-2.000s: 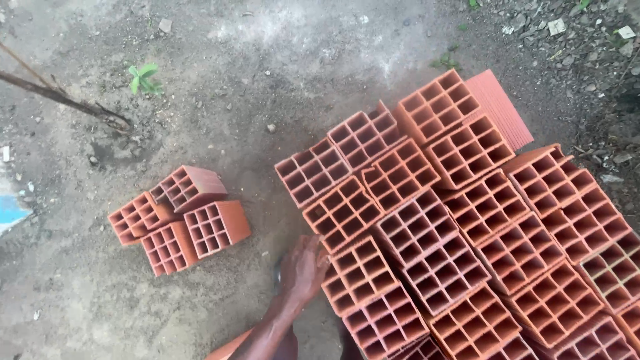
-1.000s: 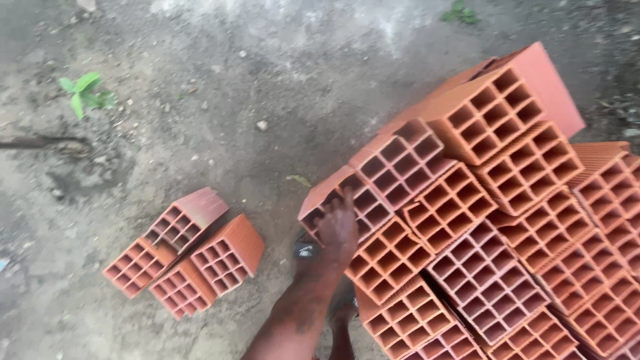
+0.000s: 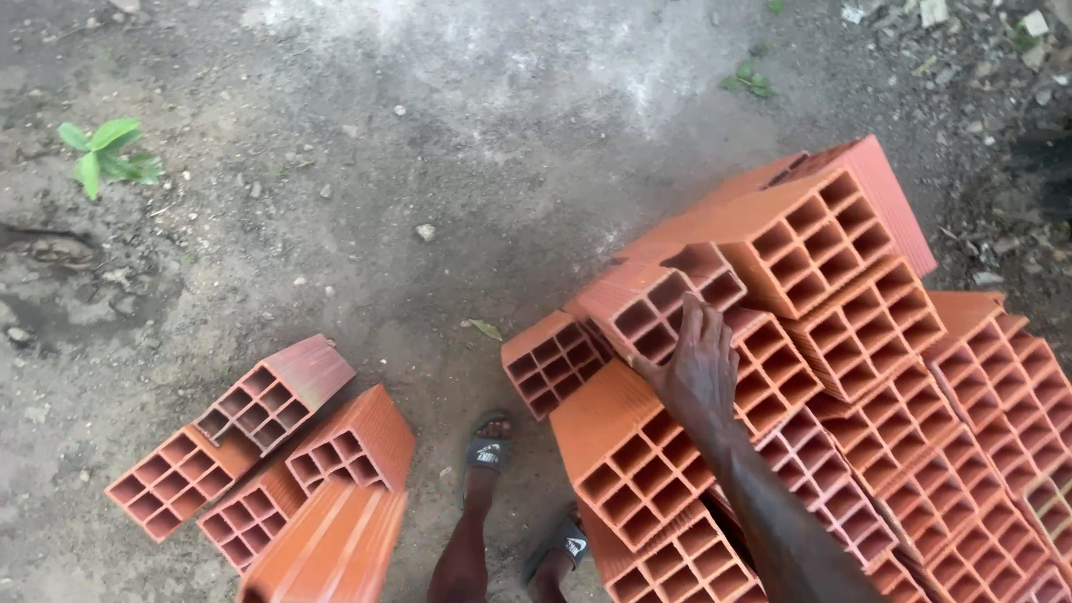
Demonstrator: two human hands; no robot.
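Observation:
My right hand point(image 3: 699, 360) reaches in from the lower right and grips the open end of a hollow red clay brick point(image 3: 628, 293) at the upper left of the stack. The thumb lies at its lower edge and the fingers cross its cell walls. Just left of and below this brick is another hollow brick point(image 3: 554, 364); an orange one point(image 3: 607, 402) lies below the hand. At the bottom left, a grooved orange brick point(image 3: 331, 544) looks nearer the camera than the ground bricks; whatever supports it is hidden. My left hand is out of view.
A small group of hollow bricks point(image 3: 314, 368) rests on the dirt at left. Two feet in slide sandals point(image 3: 487, 452) stand between the group and the large brick stack point(image 3: 963, 469). A green plant point(image 3: 105, 155) is at upper left, rubble point(image 3: 963, 67) at upper right.
The hand has moved up the stack's left side from lower bricks to the one it now grips. The grooved brick at the bottom left has come into view since one second ago.

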